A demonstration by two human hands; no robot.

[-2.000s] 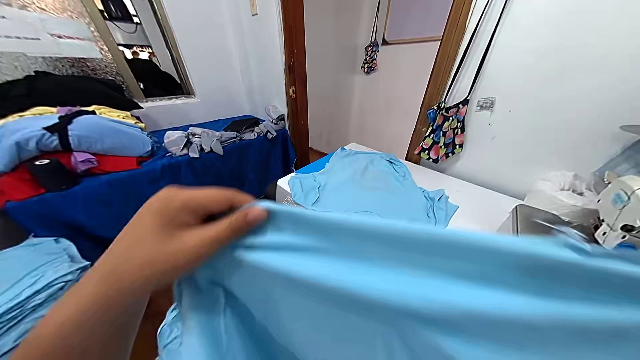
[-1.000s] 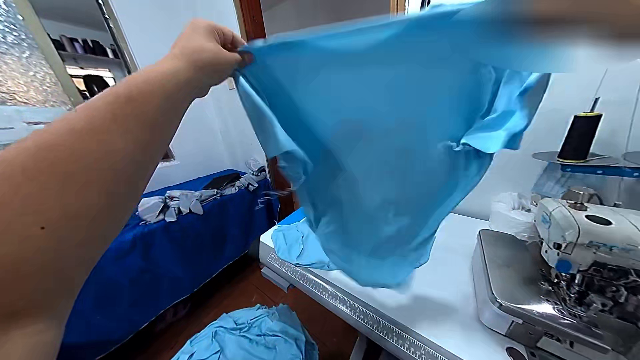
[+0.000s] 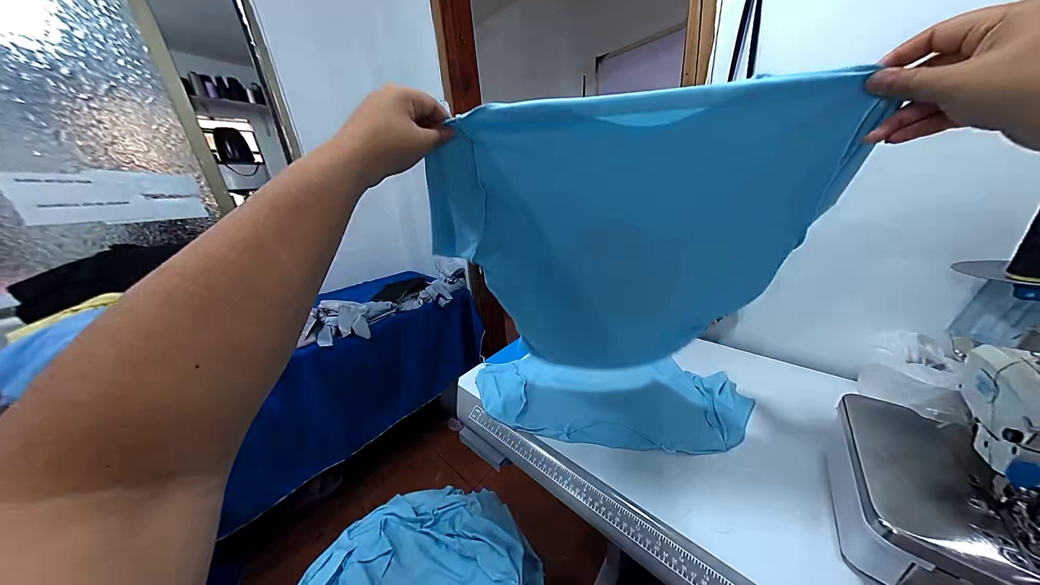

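A light blue knit garment (image 3: 642,219) hangs stretched in the air between my two hands, with sleeves and side seams showing. My left hand (image 3: 402,130) pinches its upper left corner. On the upper right corner, the thumb and fingers of my right hand (image 3: 942,81) are closed. Behind and below it, another light blue garment (image 3: 626,410) lies on the white sewing table (image 3: 780,479). A heap of light blue fabric (image 3: 431,540) is low down, left of the table.
An overlock sewing machine (image 3: 1003,406) stands at the right, beside a clear plastic bag (image 3: 910,366). A ruler strip (image 3: 593,500) runs along the table's front edge. Grey fabric pieces (image 3: 349,317) lie on a blue-covered table (image 3: 357,398) at the left, near folded clothes (image 3: 49,349).
The garment was low before me two seconds ago; it has been raised and now hangs spread. My right hand, blurred a second ago, shows plainly at the upper right corner.
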